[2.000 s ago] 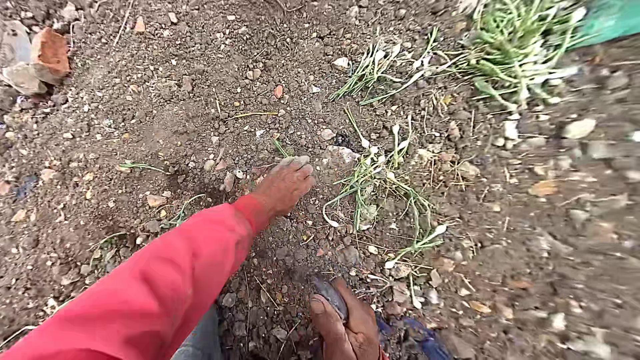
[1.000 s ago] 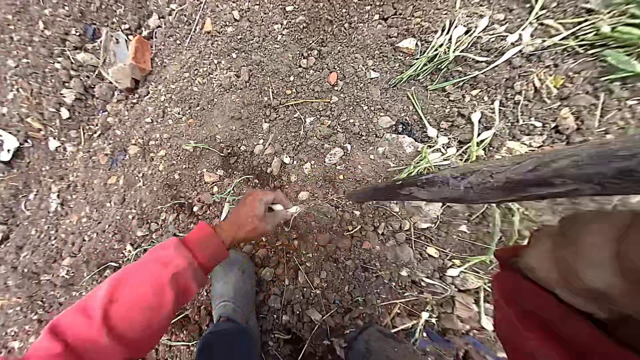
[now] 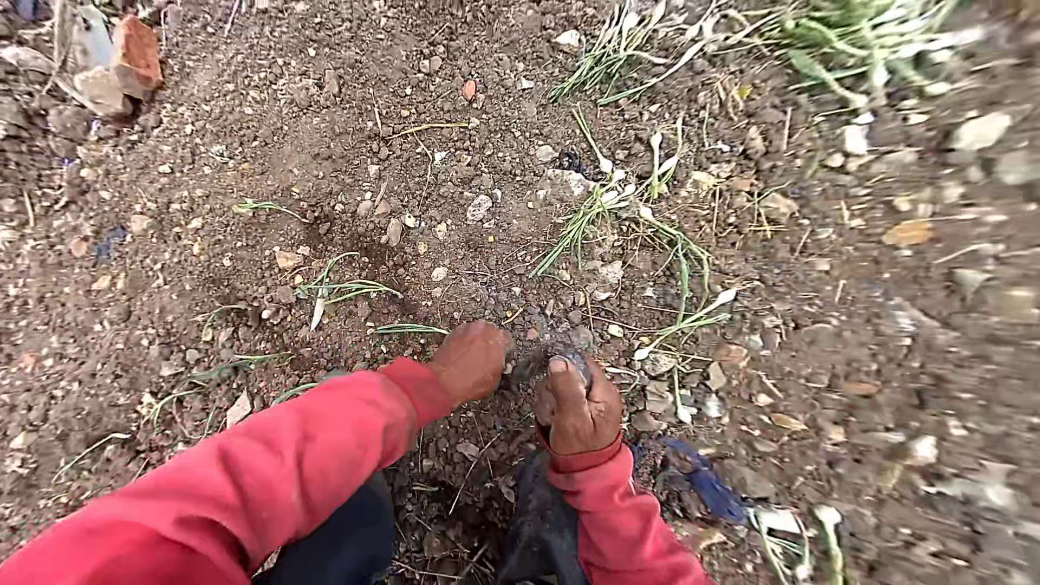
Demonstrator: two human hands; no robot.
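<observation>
My left hand [image 3: 473, 362] is low over the soil, knuckles up, by the tips of a green onion seedling [image 3: 410, 328]; its fingertips are hidden. Just right of it, my right hand [image 3: 578, 406] is closed around a dark tool [image 3: 575, 357], thumb on top; only a short part of the tool shows, and its working end is hard to make out at the soil. Loose onion seedlings with white bulbs [image 3: 605, 195] lie right of and above my hands. Another seedling [image 3: 321, 302] lies on the soil to the left.
A broken red brick [image 3: 138, 55] and grey stones stand at the upper left. A larger heap of onion seedlings [image 3: 861, 41] is at the upper right. Blue plastic scrap [image 3: 707, 483] lies right of my right sleeve. My dark boot [image 3: 536, 520] is below my hands. Pebbles dot the soil.
My right hand has come down beside my left; one second ago the long dark tool stretched across the right side. The white-bulbed seedling then in my left hand no longer shows there.
</observation>
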